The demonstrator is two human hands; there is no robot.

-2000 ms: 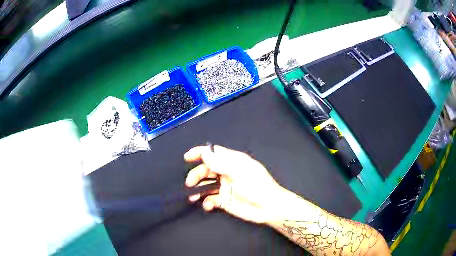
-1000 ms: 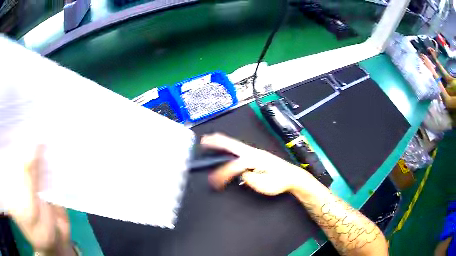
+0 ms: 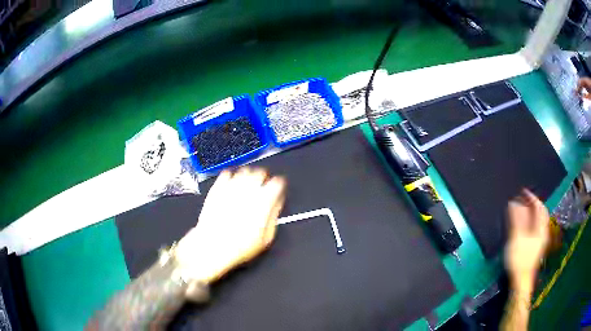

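Observation:
A silver U-shaped bracket lies on the black foam mat, with one bent arm pointing toward me. My left hand, blurred, is over its left part and hides that end. The fingers are curled, and whether they grip the bracket cannot be told. My right hand, also blurred, is raised at the right, by the lower right edge of the right-hand mat. Its fingers look slightly apart and nothing shows in it.
An electric screwdriver lies between the mats, its cord rising. Blue bins hold black screws and silver screws. Clear parts bags lie left and right of them. Spare brackets lie on the right-hand mat. Another person's hand shows at far right.
The white sheet has left the view. My left hand has moved right, over the mat. My right hand has moved from the mat to the far right. The bracket now shows on the mat.

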